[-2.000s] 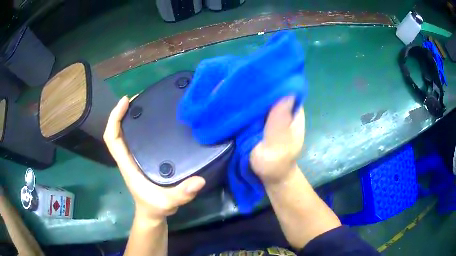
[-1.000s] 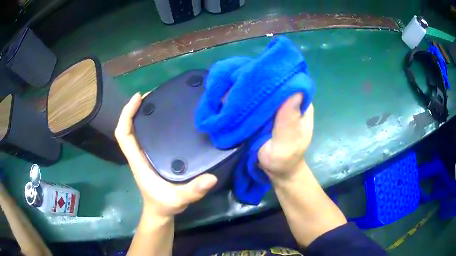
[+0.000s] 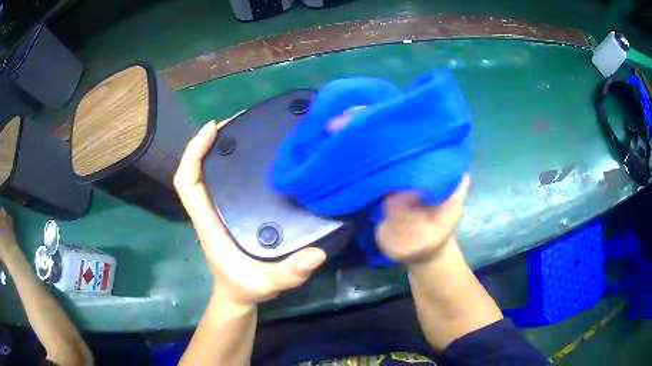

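Note:
A dark speaker unit (image 3: 250, 189) is tilted with its smooth base plate facing me; three round rubber feet show. My left hand (image 3: 239, 257) grips its left side and lower edge, with the thumb at the bottom edge. My right hand (image 3: 422, 221) holds a bright blue cloth (image 3: 379, 150), bunched over the right part of the base plate. The cloth hides that part and some of my fingers. The cloth and right hand are slightly blurred.
Wood-topped units (image 3: 114, 121) stand at left on the green bench (image 3: 515, 143), with a dark unit (image 3: 46, 68) behind. A white labelled bottle (image 3: 82, 268) has its lid open. Another person's arm (image 3: 43, 307) is at lower left. A black headset-like loop (image 3: 620, 132), small white bottle (image 3: 610, 54) and blue stool (image 3: 568, 275) are right.
The unit and both my hands sit slightly further right in view. The cloth has changed shape and spreads further right over the base. The other person's arm shows more at lower left.

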